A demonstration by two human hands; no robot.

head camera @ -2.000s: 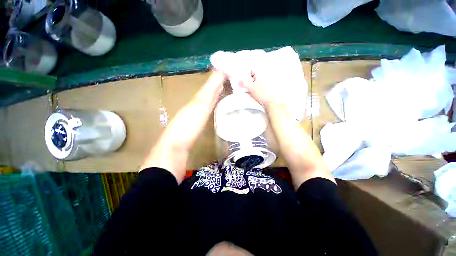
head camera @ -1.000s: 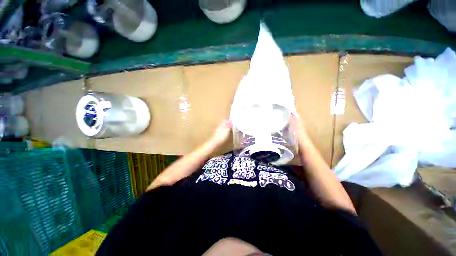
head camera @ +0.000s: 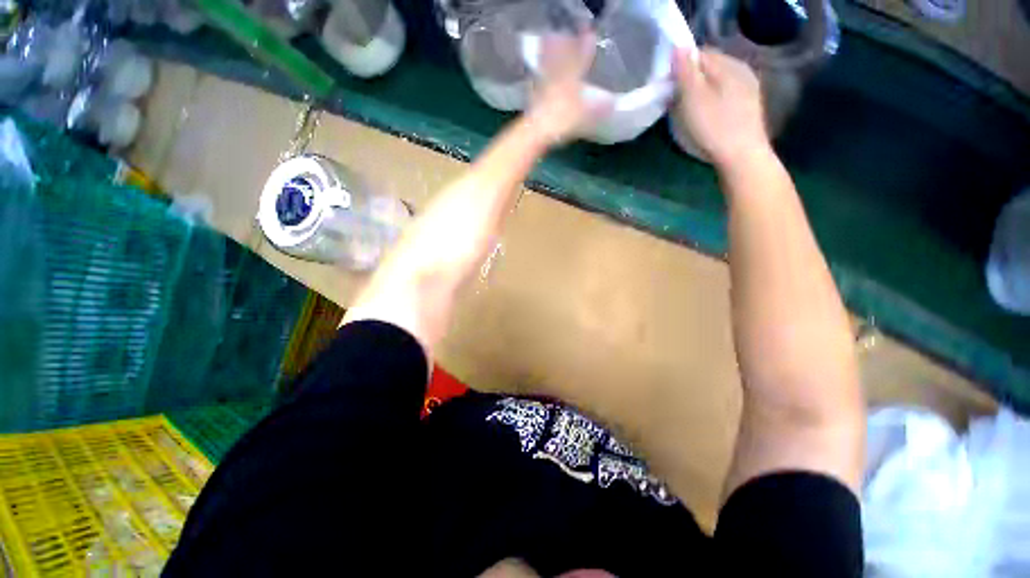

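A canister unit [head camera: 619, 70], clear with a whitish round end and a white film edge at its top right, is on the green belt between my hands. My left hand [head camera: 561, 93] is blurred and lies over its left side; its grip is unclear. My right hand [head camera: 723, 104] has its fingers closed on the white edge at its right side. Another canister unit [head camera: 328, 215] lies on the cardboard sheet [head camera: 610, 311], its white collar and dark centre facing left. My left forearm hides part of its far end.
More canisters stand or lie on the green conveyor belt [head camera: 870, 169], including a dark-centred one [head camera: 774, 28] right beside my right hand. A white bag pile [head camera: 949, 485] is at lower right. Green crates [head camera: 102, 327] and a yellow crate [head camera: 96, 485] are at lower left.
My hands have moved from the cardboard in front of my body up to the belt. The canister and white bag are gone from that spot. The view has turned and shifted left.
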